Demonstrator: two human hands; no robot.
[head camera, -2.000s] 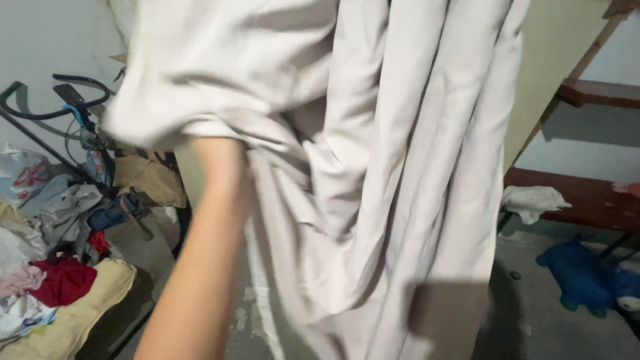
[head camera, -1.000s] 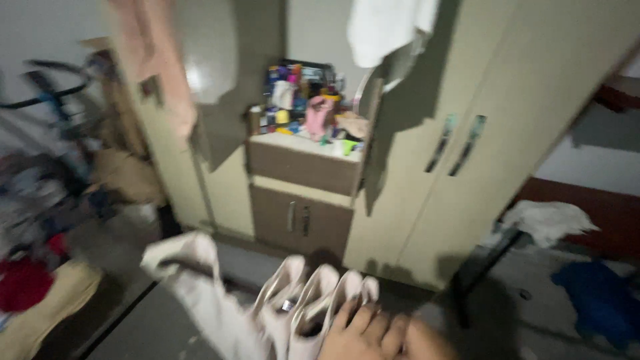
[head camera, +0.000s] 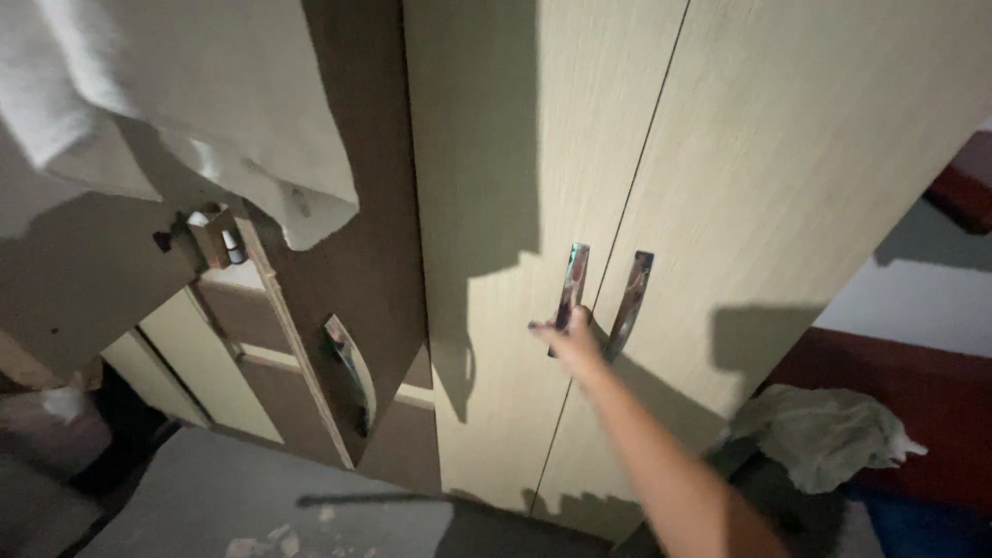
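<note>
My right hand (head camera: 577, 339) reaches in from the lower right, its fingers around the lower part of the left shiny door handle (head camera: 573, 271) on a pale wood-grain wardrobe. A matching handle (head camera: 634, 298) is just to the right, on the neighbouring door. Both doors (head camera: 496, 349) are closed, with a thin dark seam between them. White cloth (head camera: 232, 116) hangs at the upper left, in front of a brown door panel standing ajar (head camera: 364, 232) that bears a curved handle (head camera: 353, 372). My left hand is out of view.
Behind the ajar panel, a small box with bottles (head camera: 213, 236) stands on a shelf. Crumpled pale cloth (head camera: 825, 434) lies at the lower right, near a reddish-brown surface (head camera: 860, 372). Pale patches mark the grey floor (head camera: 194, 480).
The pale gathered fabric held near the camera earlier has left the view. A hand is now at the wardrobe handle. The view has moved much closer to the wardrobe.
</note>
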